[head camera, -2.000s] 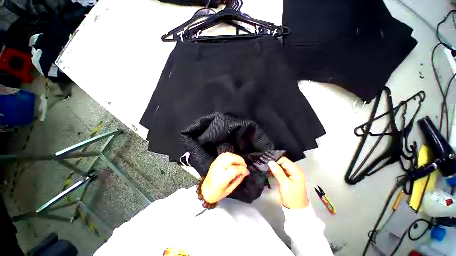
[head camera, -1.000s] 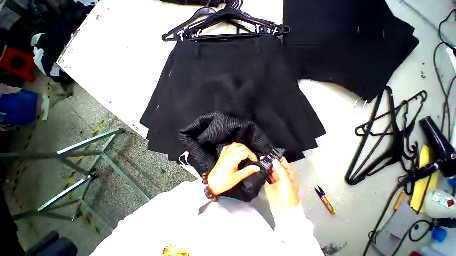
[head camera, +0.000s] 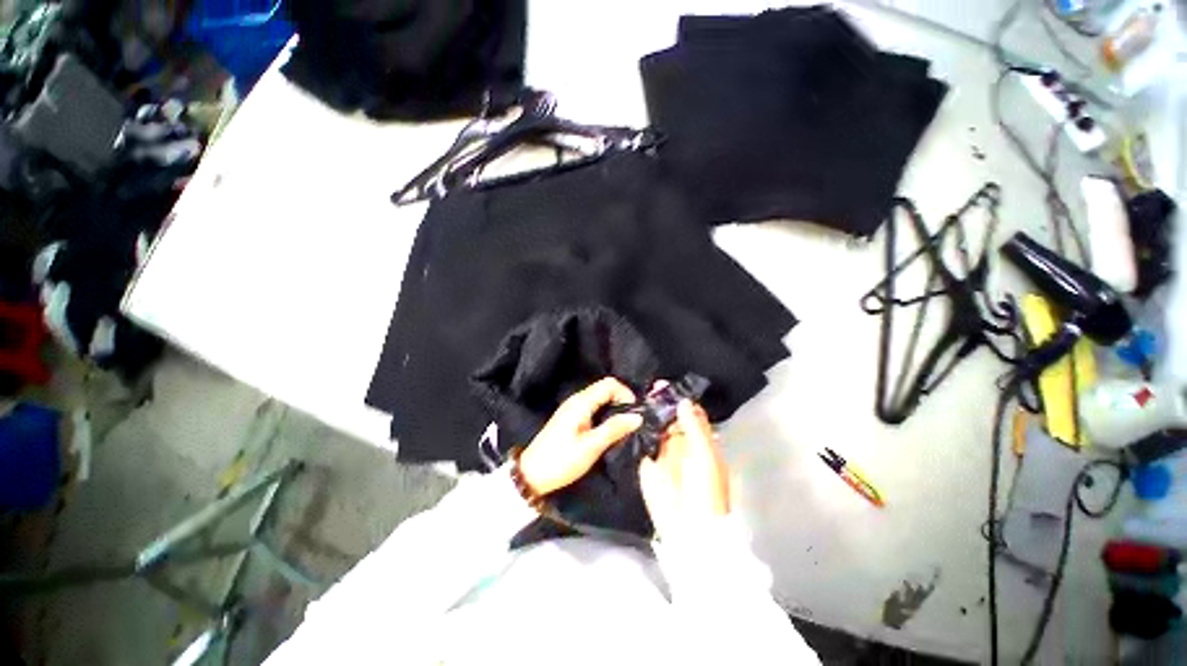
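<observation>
A bunched black garment (head camera: 562, 358) lies in front of me on black garments (head camera: 573, 260) that are laid flat with black hangers (head camera: 521, 154) at their top. My left hand (head camera: 581, 442) is bare, with a bracelet at the wrist, and holds the bunched garment's edge between thumb and fingers. My right hand (head camera: 687, 471) is bare and pinches the same edge close beside it, where a paler shiny patch shows. The picture is blurred, and I cannot tell whether a needle or thread is in the fingertips.
Thread snips (head camera: 853, 478) lie right of my hands. Loose black hangers (head camera: 931, 306), a black blower (head camera: 1067, 284), a yellow object (head camera: 1057, 371) and cords are at the right. A black garment stack (head camera: 794, 124) and another dark pile (head camera: 406, 55) lie further back on the white table (head camera: 215, 280).
The view has shifted and tilted, showing more of the table's far side. Both hands have stayed at the garment's edge and are closer together, with the right hand's fingers now over it.
</observation>
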